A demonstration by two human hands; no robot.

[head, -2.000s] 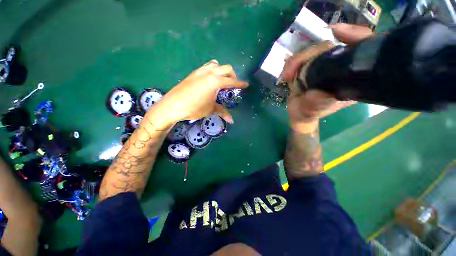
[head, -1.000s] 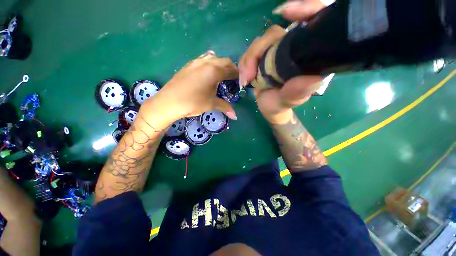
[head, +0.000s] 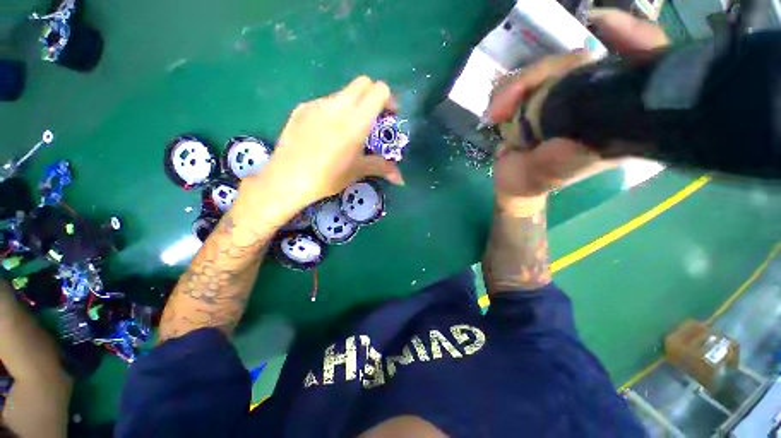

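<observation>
My left hand (head: 321,150) is closed around a small round wired unit (head: 388,135), its blue-silver top facing up. My right hand (head: 544,128) grips the thick black electric screwdriver (head: 664,107) at its tan end. The driver's tip is over small screws (head: 473,150) heaped beside the white tray (head: 492,68), apart from the wired unit. Round discs (head: 360,202) with pale faces and black rims lie near my left hand and forearm, which cover part of the group. One disc (head: 301,248) has a thin red wire.
A heap of wired parts (head: 81,282) lies at left, beside another person's arm (head: 34,368). Dark units (head: 80,47) stand at the upper left. A small disc on a lead (head: 46,137) lies at the left. A cardboard box (head: 702,352) is at the lower right.
My right hand and the screwdriver have moved right, off the wired unit and over to the screws. The unit's top is now uncovered. Another dark item shows at the left edge.
</observation>
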